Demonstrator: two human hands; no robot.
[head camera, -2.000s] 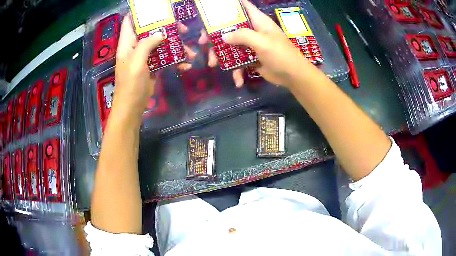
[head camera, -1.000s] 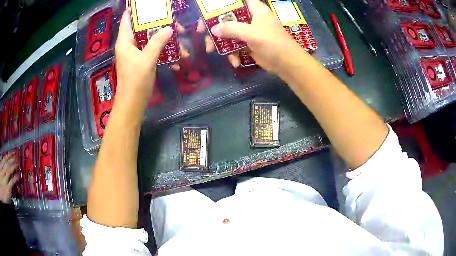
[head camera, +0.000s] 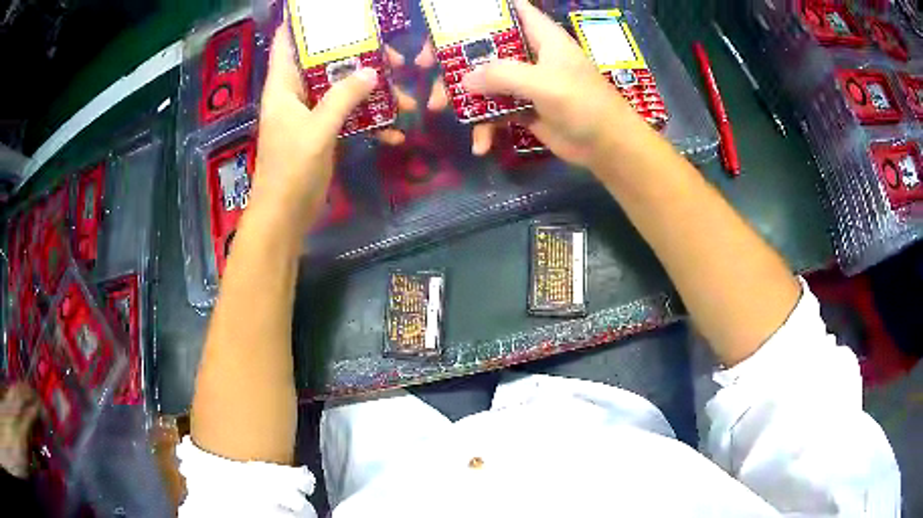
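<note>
My left hand (head camera: 314, 121) holds a red keypad phone (head camera: 349, 86) upright, its yellow-framed screen lit white, my thumb on the keys. My right hand (head camera: 552, 96) holds a second such phone (head camera: 476, 51), also lit, thumb on its keys. Both are above a clear tray (head camera: 445, 218). Another phone (head camera: 612, 51) lies face up in the tray beyond my right hand, its screen pale. Phones lie face down in the tray at its left, one a red phone (head camera: 228, 76). Two batteries lie at the bench edge, a left battery (head camera: 413, 314) and a right battery (head camera: 558, 269).
A red pen-like stick (head camera: 718, 109) and a thin tool (head camera: 751, 76) lie right of the tray. Stacked trays (head camera: 845, 192) of red phones stand at far right. At left, a neighbour's hand (head camera: 18, 430) is beside a tilted tray (head camera: 96, 278) with phones.
At left, a neighbour's hand came into view and the tray of phones there is now tilted and blurred. My thumbs shifted slightly on the keys; both phones stay held. The view shifted slightly.
</note>
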